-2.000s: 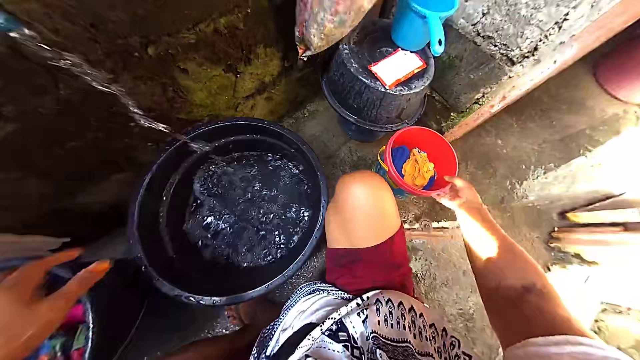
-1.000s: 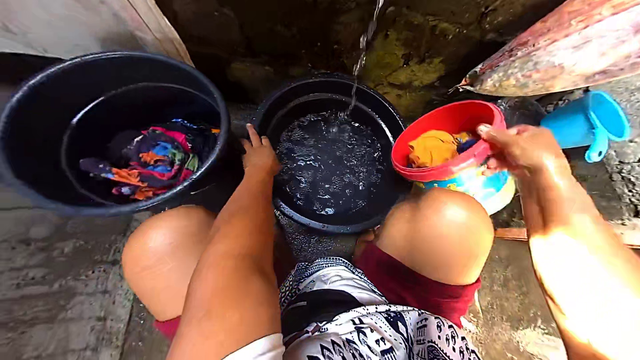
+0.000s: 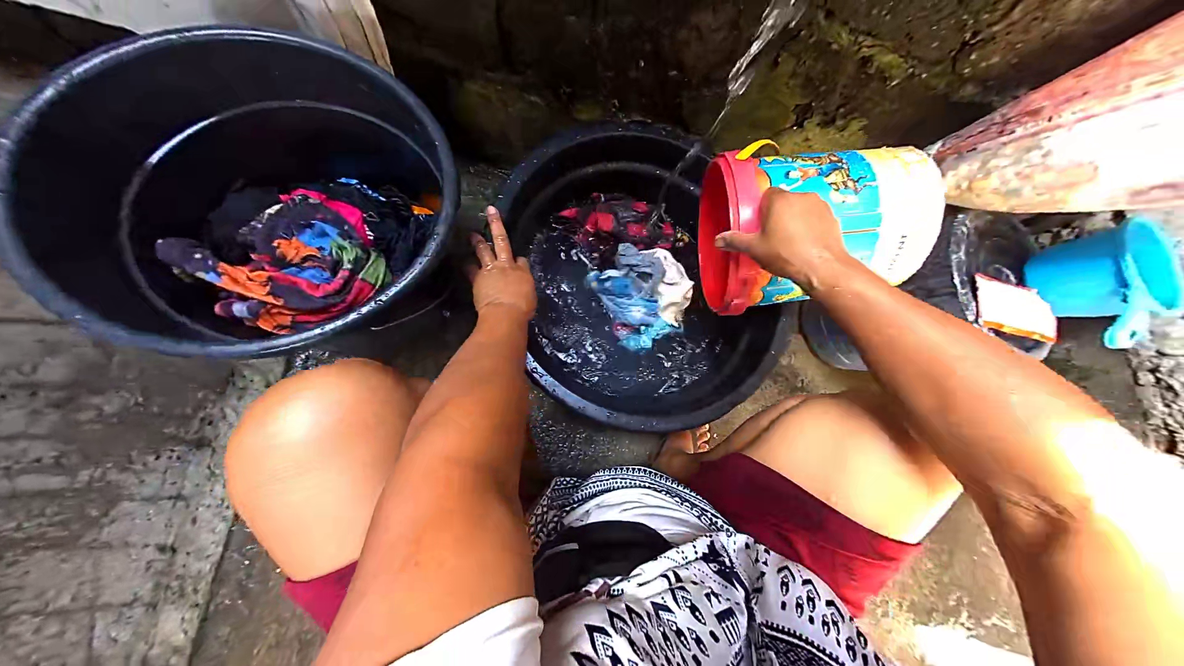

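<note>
My right hand point(image 3: 786, 236) grips a small plastic bucket point(image 3: 897, 208) by its red rim. The bucket lies tipped on its side over the right part of a black basin point(image 3: 592, 407), its mouth facing left. In the basin's water float light blue and white clothes point(image 3: 638, 287) and a red-and-black cloth point(image 3: 615, 222). My left hand point(image 3: 504, 273) is at the basin's left rim with fingers spread, holding nothing. To its left, a larger black tub point(image 3: 277, 347) holds a heap of multicoloured clothes point(image 3: 305, 250). The inside of the small bucket is mostly hidden.
A stream of water point(image 3: 758, 46) falls from above by the back wall. At the right, a light blue dipper point(image 3: 1078, 268) and a white-and-orange packet point(image 3: 1016, 310) are on a dark upturned container point(image 3: 967, 250). A long, worn, reddish object point(image 3: 1073, 139) slants in from the upper right.
My right hand has moved the small bucket left and tipped it over the basin. Clothes now show in the basin, where one second ago only water was seen. My left hand stays by the rim.
</note>
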